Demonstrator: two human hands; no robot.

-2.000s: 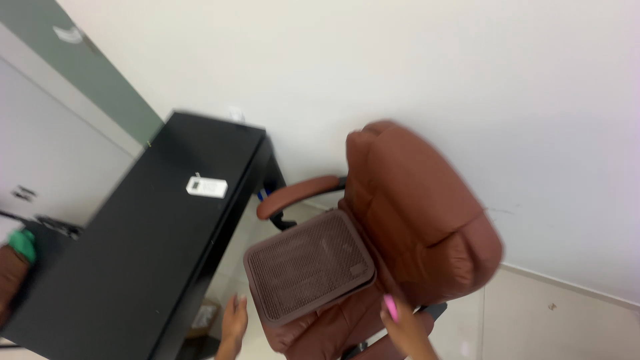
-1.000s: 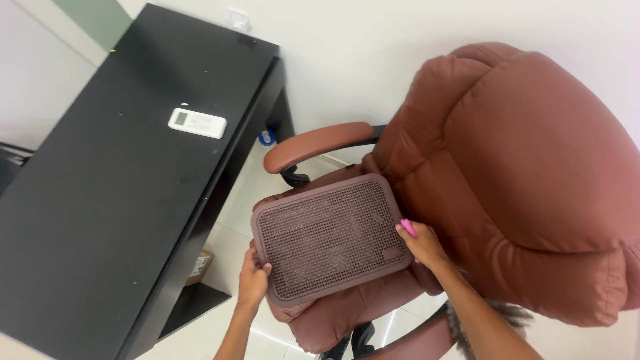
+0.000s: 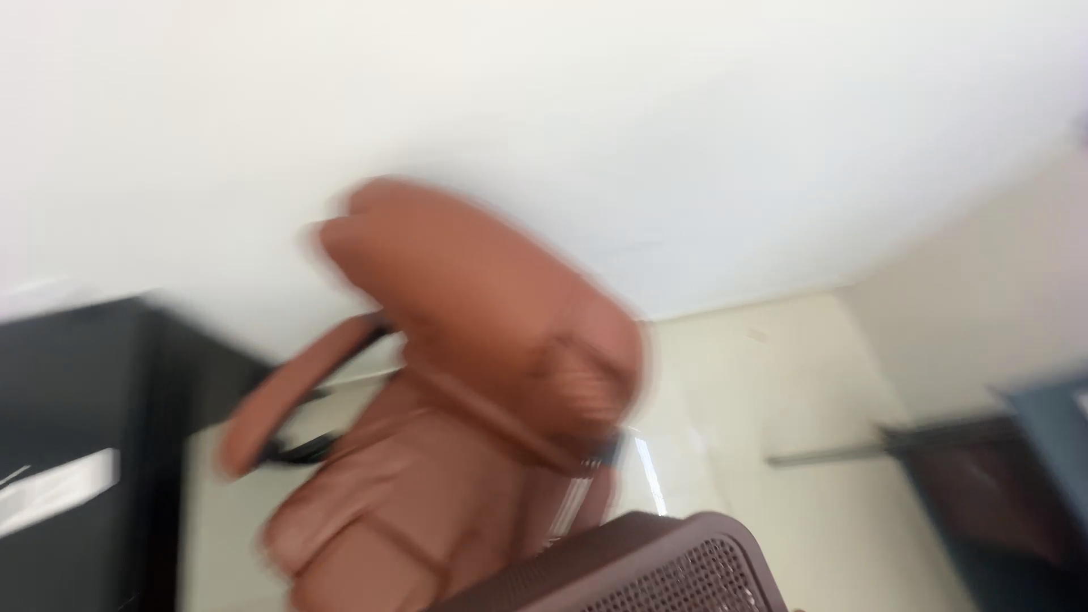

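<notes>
A brown woven-pattern plastic basket with a lid [image 3: 654, 569] shows at the bottom edge, partly cut off by the frame. It is off the seat of the brown leather office chair [image 3: 425, 484], in front of it and to the right. A tiny bit of skin shows at the basket's lower right corner, too little to tell which hand or how it grips. My left hand is out of the frame. Motion blur softens the whole view.
A black desk [image 3: 68, 365] with a blurred white remote control [image 3: 59, 491] stands at left. The chair's armrest [image 3: 289, 391] is near it. A dark blue and black object [image 3: 1003, 484] lies at right on the pale tiled floor [image 3: 765, 408], beside the wall.
The basket, on the chair seat between both hands one second ago, has come off the seat to the lower right. Both hands have largely left the frame. The view has swung right.
</notes>
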